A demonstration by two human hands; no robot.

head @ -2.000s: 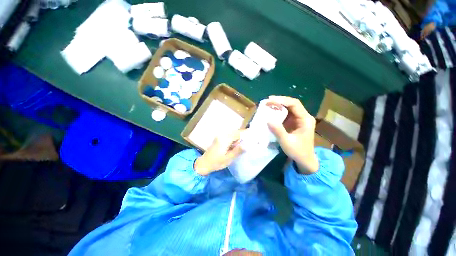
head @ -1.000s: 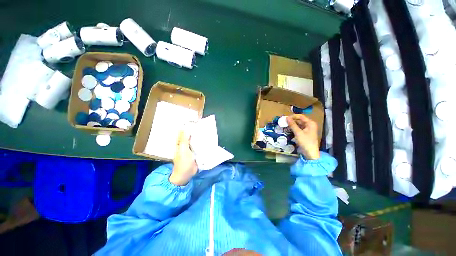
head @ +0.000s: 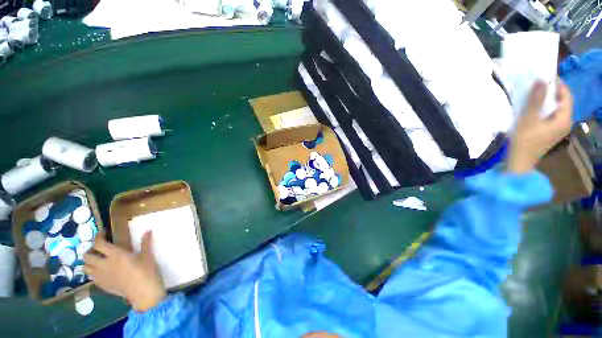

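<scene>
My right hand (head: 542, 125) is raised at the upper right and holds a white bagged unit (head: 530, 63) upright, beside the stacked trays. My left hand (head: 125, 267) is empty with its fingers apart, over the gap between the left disc box (head: 18, 231) and the bag box (head: 200, 247). The left disc box holds blue and white discs. The bag box holds a flat white stack. The right disc box (head: 269, 162) holds more discs in its lower part.
Black packing trays (head: 369, 86) with white layers are stacked at the upper right. Several white cylindrical units (head: 125, 152) lie at the left. A brown carton (head: 561, 173) stands at the right. Part of another person's blue sleeve (head: 587, 82) shows at the right edge.
The view has turned to the right. My right hand has left the right disc box and is now raised, holding the bagged unit. My left hand has let go of the white bag and moved left.
</scene>
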